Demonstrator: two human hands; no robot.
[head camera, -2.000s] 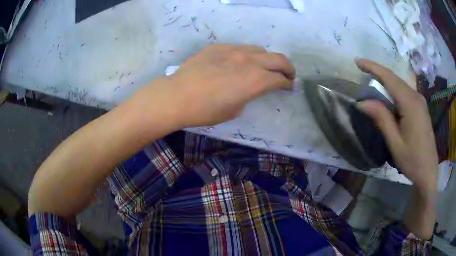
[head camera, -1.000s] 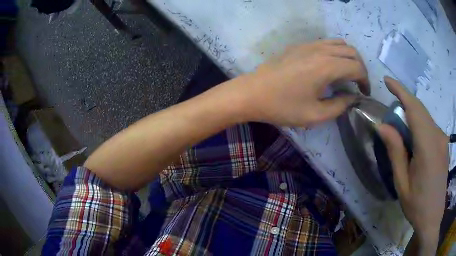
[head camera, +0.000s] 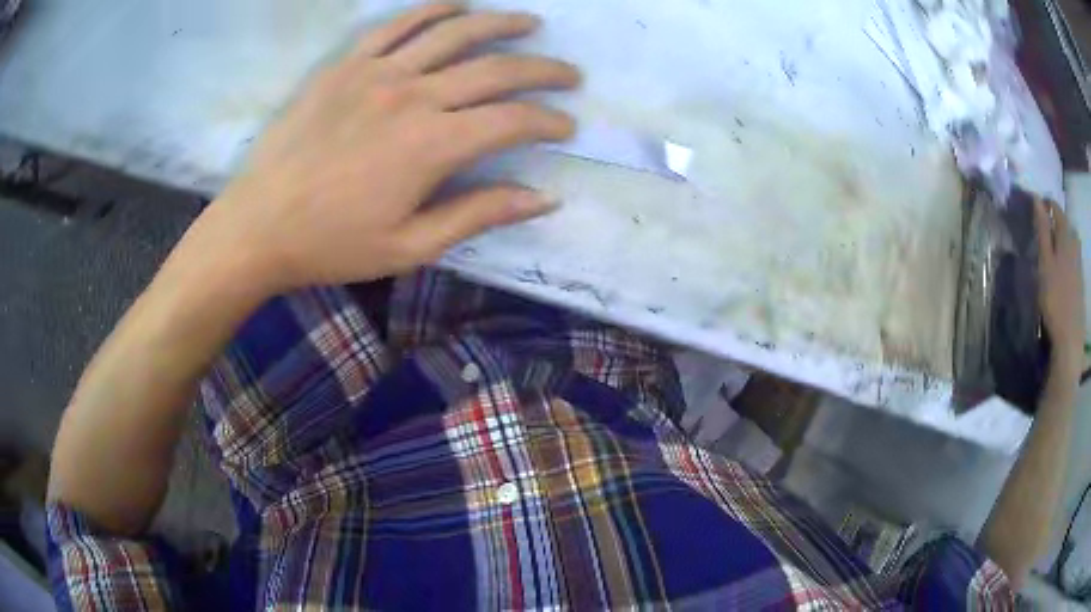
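My left hand (head camera: 419, 144) is spread with its fingers apart, over a pale strip (head camera: 598, 164) on the white table. The strip's bright white end (head camera: 678, 158) shows to the right of the fingertips; its other end is hidden by the hand. My right hand (head camera: 1060, 281) is on the dark iron (head camera: 1011, 299), at the table's right edge. The iron is partly cut off from clear view by the hand. It is apart from the strip.
A ruffled heap of white scraps (head camera: 975, 90) lies at the far right, beyond the iron. The white padded table cover (head camera: 766, 227) has loose threads and brownish stains. Pale pieces (head camera: 706, 401) show below the table's front edge.
The view has swung back from the turned angle of one second ago. The iron and my right hand have moved right, away from my left hand. My left hand has moved left and its fingers have spread.
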